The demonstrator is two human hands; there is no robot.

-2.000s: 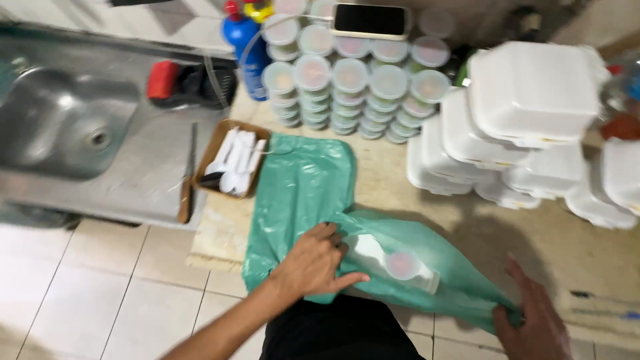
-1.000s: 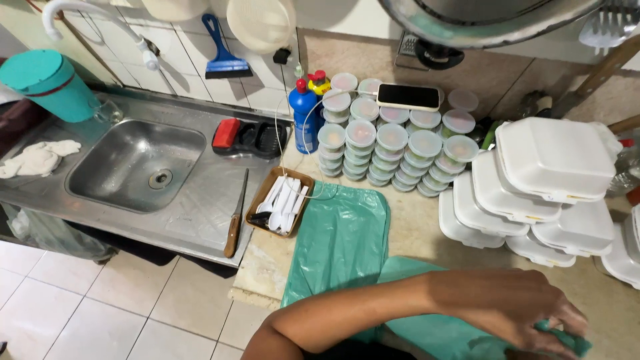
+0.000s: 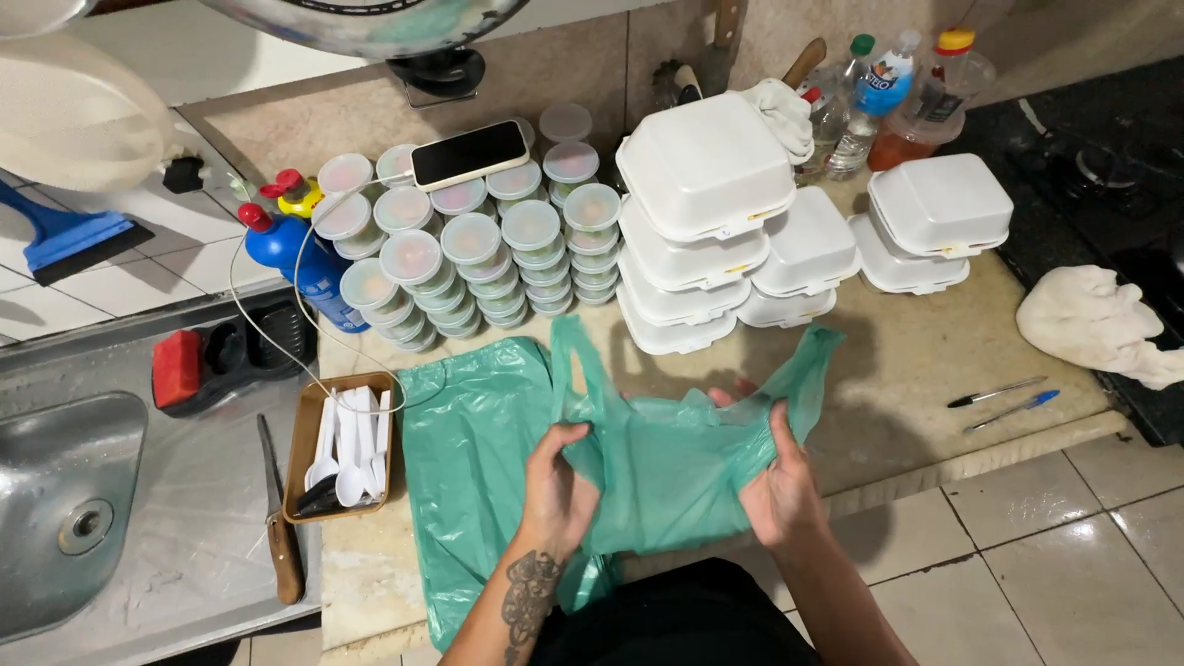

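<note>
A translucent green plastic bag (image 3: 675, 472) is stretched between my two hands at the counter's front edge, its handles sticking up. My left hand (image 3: 560, 490) grips the bag's left side, and my right hand (image 3: 782, 476) grips its right side, thumb outward. Flat on the counter, left of the held bag, lie more green plastic bags (image 3: 472, 444). Beyond them stand stacked small lidded plastic cups (image 3: 472, 240), with a smartphone (image 3: 470, 154) on top. White foam clamshell boxes (image 3: 708, 166) are piled behind the held bag. Whatever is inside the bag cannot be made out.
A brown tray (image 3: 301, 462) of white plastic cutlery sits beside the sink (image 3: 65, 499). A wooden-handled knife (image 3: 285, 555) lies on the sink's edge. Two pens (image 3: 1013, 410) and a white cloth (image 3: 1087, 319) are at the right, near the black stove (image 3: 1110, 166). A cable crosses the tray.
Two seconds ago the green bag lay lower, with a white item and a small cup visible through it. Now both hands hold it spread by its sides. The view has shifted right since one second ago.
</note>
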